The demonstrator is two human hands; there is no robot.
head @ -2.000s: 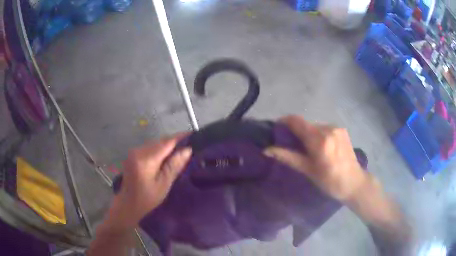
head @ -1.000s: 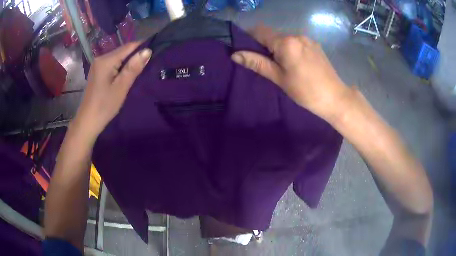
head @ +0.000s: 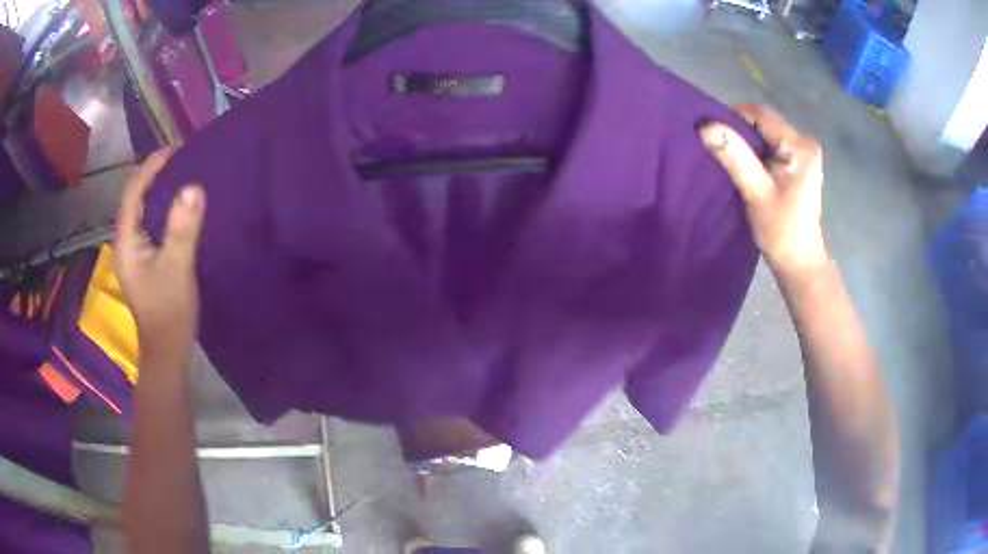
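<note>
A dark purple jacket (head: 293, 260) hangs upright in front of me on a black hanger (head: 455, 166), whose bar shows inside the neck opening. The hanger's hook is outside the top of the picture. A small dark neck label (head: 449, 84) lies inside the back collar. My left hand (head: 160, 238) grips the jacket's shoulder at the left. My right hand (head: 775, 184) grips the other shoulder at the right, thumb on the front.
Metal rail tubes (head: 206, 450) stand at the left and lower left. Yellow cloth (head: 112, 314) and purple garments hang there. Glossy bagged garments (head: 200, 65) are at the upper left. Blue crates (head: 863, 52) stand at the upper right. Grey concrete floor (head: 748, 400) lies below.
Both my hands have moved outward from the collar to the jacket's shoulders. The jacket is higher and nearer than two seconds ago, and its hook has left the picture.
</note>
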